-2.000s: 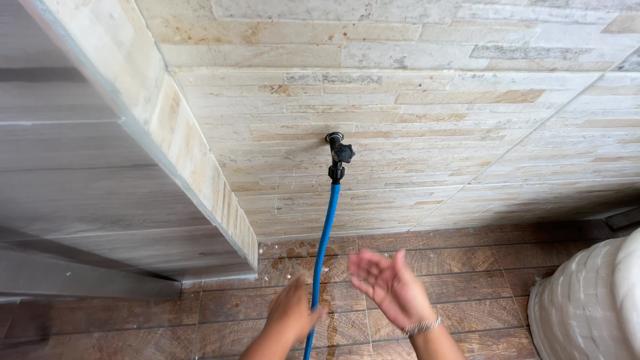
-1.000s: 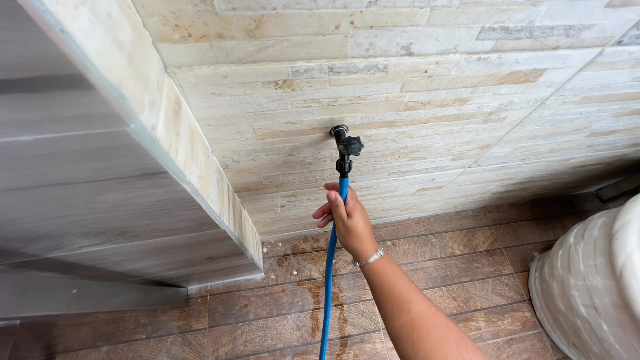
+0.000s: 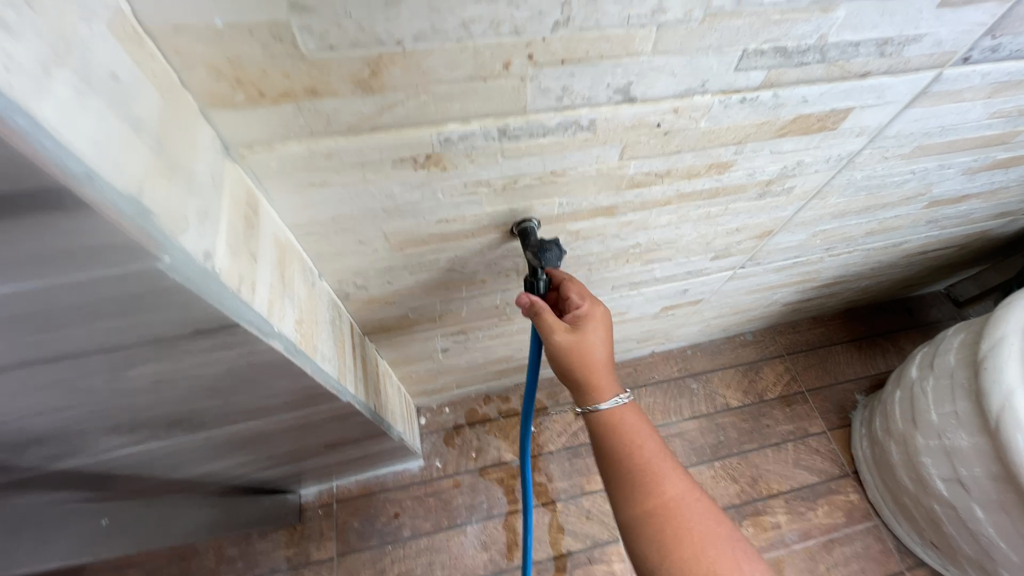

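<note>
My right hand (image 3: pixel 578 332), with a silver bracelet at the wrist, grips the black hose connector (image 3: pixel 536 282) between thumb and fingers. Just above it is a black plastic tap (image 3: pixel 532 240) with a knob on its right side, fixed to the tiled wall. From the connector a blue hose (image 3: pixel 527 448) hangs down past the bottom edge of the view. The lower fingers are partly hidden behind the thumb and palm. My left hand is out of the picture.
A stone-look tiled wall (image 3: pixel 640 184) is in front, with a projecting wall corner (image 3: pixel 320 320) at left. Wet patches mark the brown plank-pattern floor (image 3: pixel 448 512). A white ribbed planter or pedestal (image 3: pixel 944 432) stands at the right.
Both hands were apart near the hose at first; my left hand has since left the view. My right hand has moved up from beside the hose onto the connector. The view is closer to the tap.
</note>
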